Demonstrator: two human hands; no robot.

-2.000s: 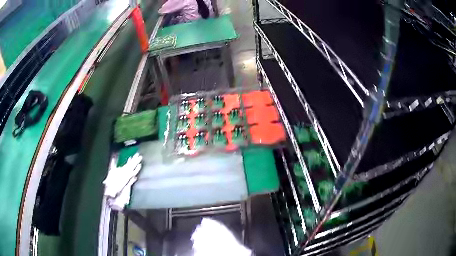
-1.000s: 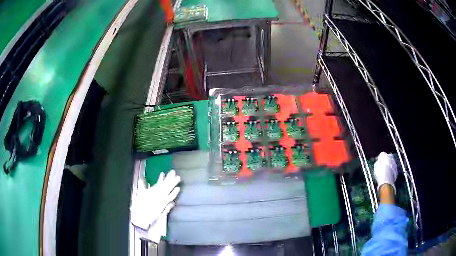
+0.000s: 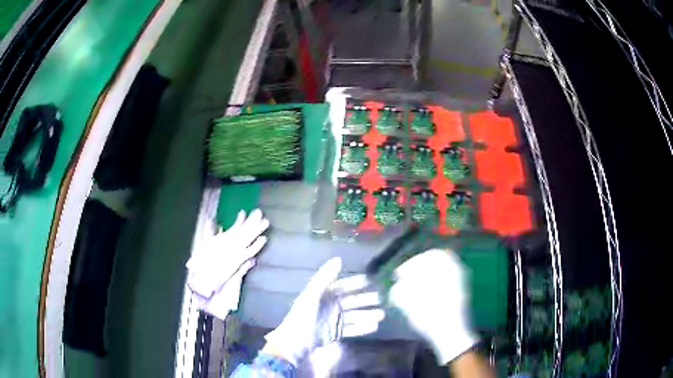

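Note:
My right hand (image 3: pixel 435 303), in a white glove, holds a blurred dark and green item, seemingly a circuit board (image 3: pixel 395 255), over the front of the side table. My left hand (image 3: pixel 321 314), also gloved, is beside it on the left with its fingers apart and seems empty. Behind them a clear blister tray (image 3: pixel 322 199) with red-orange pockets holds several green circuit boards (image 3: pixel 389 205) in three rows. The top row has one more bare red pocket than the others, and the right column (image 3: pixel 504 171) is bare red.
Spare white gloves (image 3: pixel 225 258) lie at the table's left edge. Behind them is a black-rimmed box of thin green-yellow strips (image 3: pixel 254 144). A wire rack (image 3: pixel 558 221) with green boards stands close on the right. A conveyor bench (image 3: pixel 70 159) with a black coiled item (image 3: pixel 33 148) is at left.
My right hand has come from the rack on the right to the table front, now with the item in it. My left hand has come into view. The camera view has shifted, raising the tray in the picture.

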